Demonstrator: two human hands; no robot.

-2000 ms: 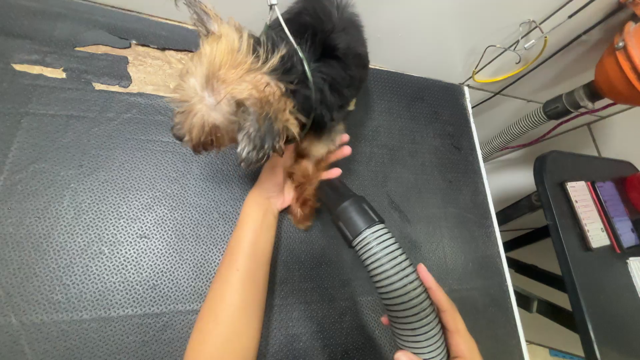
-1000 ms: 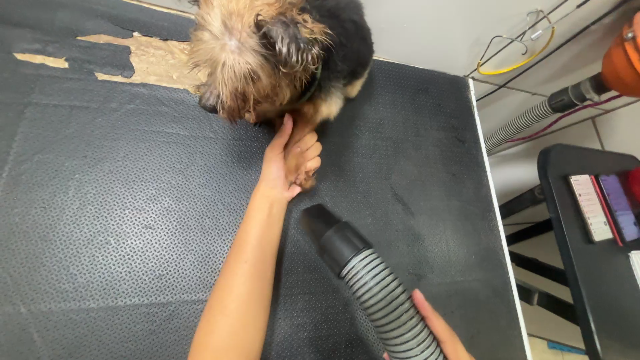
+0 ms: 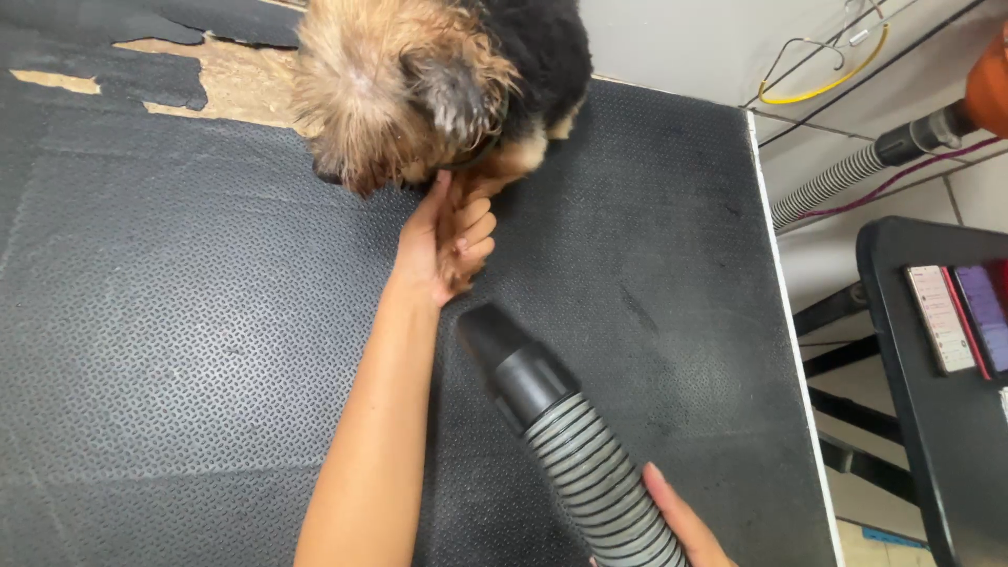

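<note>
A small dog (image 3: 370,87) with a tan, damp-looking head and a black back is at the top of the textured black rubber table mat (image 3: 197,315), its head lowered. My left hand (image 3: 449,236) is closed around its tan front leg and paw (image 3: 492,173), below the chin. In my right hand (image 3: 681,516), at the bottom, lies the ribbed grey hose (image 3: 598,472) of a pet dryer; only some fingers show beside it. The hose's black nozzle (image 3: 516,358) points up and left at the held paw, a short gap away from it.
Torn mat bares the chipboard (image 3: 244,79) at the top left. A white edge strip (image 3: 787,315) bounds the table on the right. Beyond it are a black stool or small table (image 3: 906,441) with phones (image 3: 941,315), another ribbed hose (image 3: 827,185) and a wire loop (image 3: 839,90) by the wall.
The dog's head has come lower and nearer my left hand. My left hand, first spread under the leg, has closed around it. The nozzle has moved down, away from the leg.
</note>
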